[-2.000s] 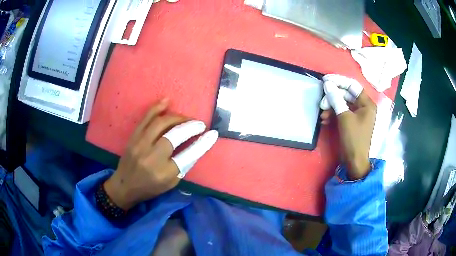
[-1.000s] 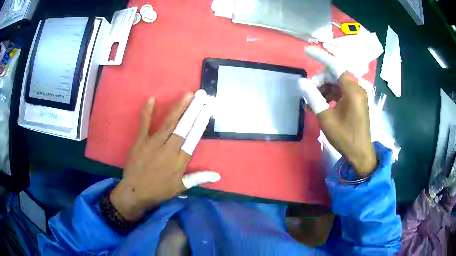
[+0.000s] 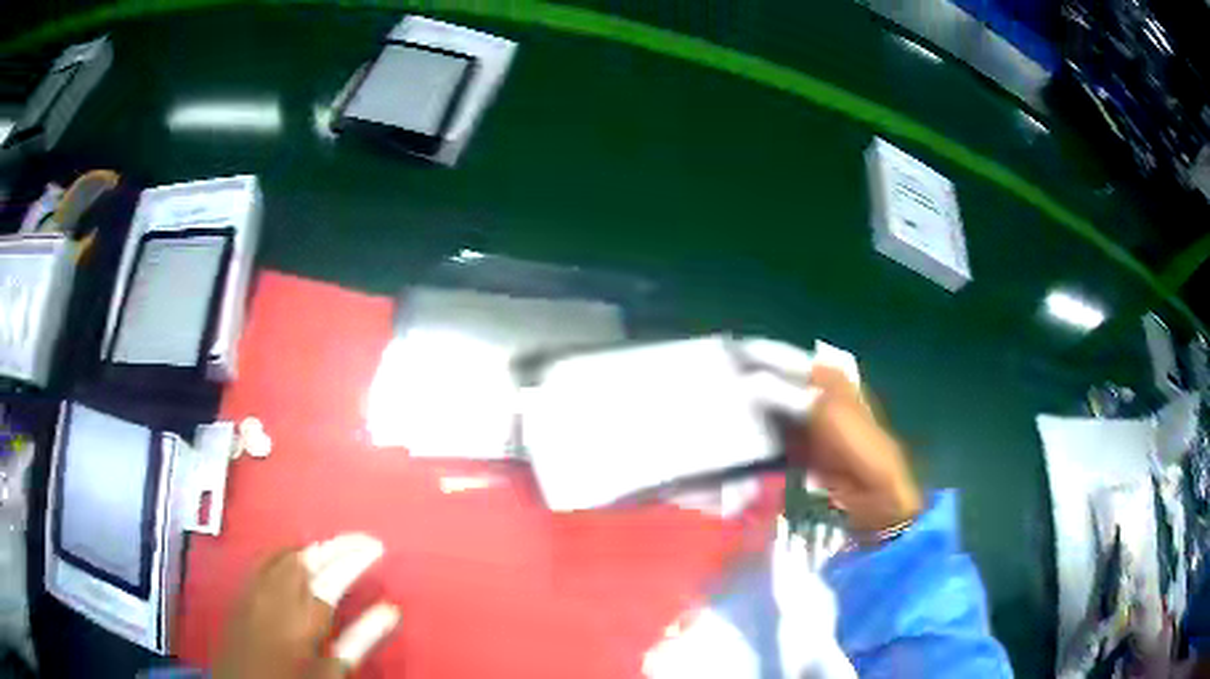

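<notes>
A tablet (image 3: 650, 418) with a dark frame and bright screen is lifted above the far part of the red mat (image 3: 504, 570), blurred by motion. My right hand (image 3: 849, 444), with white finger cots, grips its right end. My left hand (image 3: 299, 610) is over the near left of the mat, apart from the tablet, fingers spread and holding nothing; it is partly cut off by the bottom edge. A greyish film stack (image 3: 504, 325) lies at the mat's far edge, partly hidden by the tablet.
A retail box (image 3: 159, 617) with a tablet on top stands left of the mat, another box (image 3: 243, 219) beyond it. A card insert (image 3: 206, 478) and white round pieces (image 3: 252, 438) lie at the mat's left edge. More boxes stand on the green bench, one (image 3: 922, 219) at far right.
The view has tilted up to show more of the bench. My right hand has lifted the tablet off the mat towards its far side. My left hand has come away from the tablet.
</notes>
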